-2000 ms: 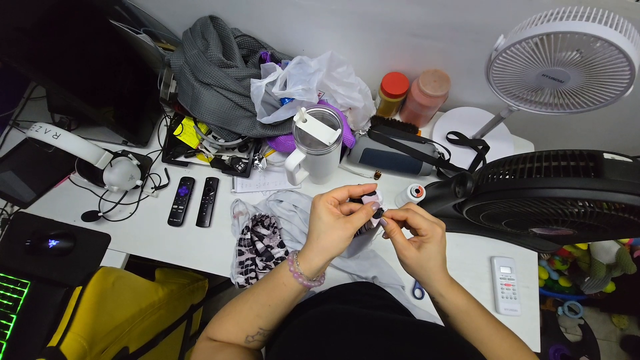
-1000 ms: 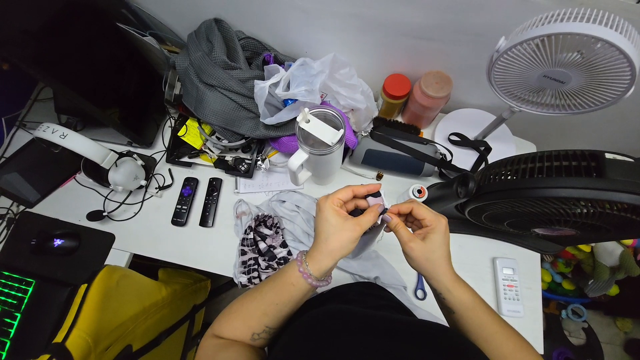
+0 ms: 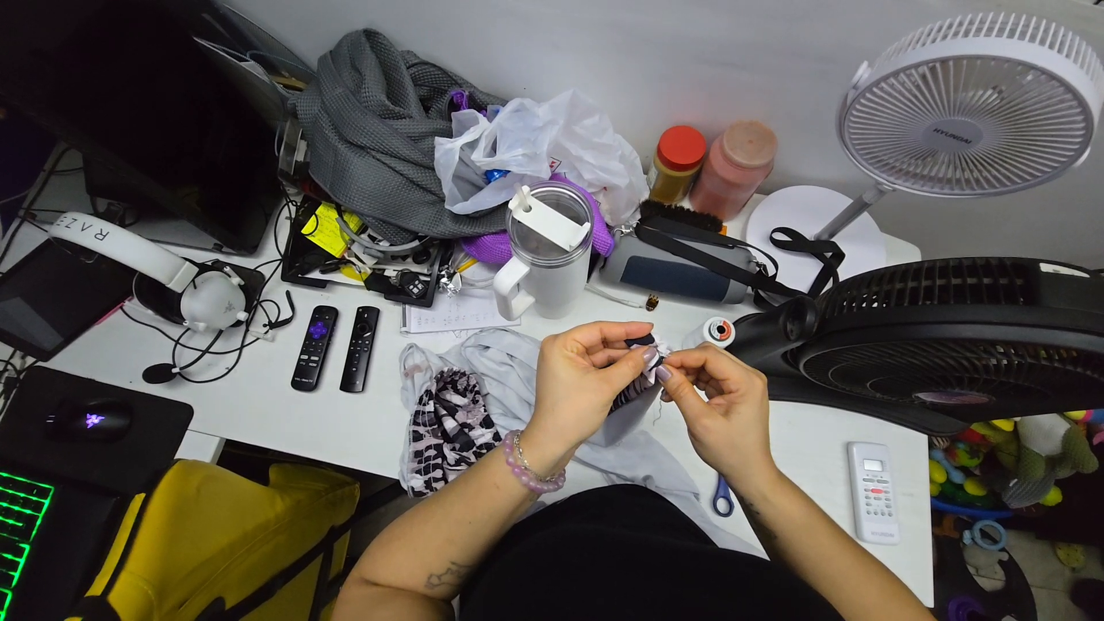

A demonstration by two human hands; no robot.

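Note:
My left hand (image 3: 584, 379) pinches a gathered edge of black-and-white patterned fabric (image 3: 634, 392) between thumb and fingers. Close beside it, my right hand (image 3: 718, 398) has its thumb and fingertips at the same edge; whether a needle is between them is too small to tell. Light grey cloth (image 3: 625, 431) hangs below the hands and spreads over the white table. More patterned fabric (image 3: 450, 414) lies bunched left of my wrist. A thread spool (image 3: 718, 332) stands just behind my right hand. A blue scissor handle (image 3: 723, 498) shows below it, the blades hidden.
A lidded white tumbler (image 3: 552, 259), a cylindrical speaker (image 3: 681, 267) and two jars (image 3: 678, 164) stand behind my hands. Two black remotes (image 3: 316, 349) and a headset (image 3: 207, 297) lie left. At right are a black fan (image 3: 949, 345), a white fan (image 3: 966, 129) and a white remote (image 3: 875, 492).
The fingers of both hands have shifted slightly on the fabric edge, and the right fingers are more spread now. Both hands remain close together over the cloth.

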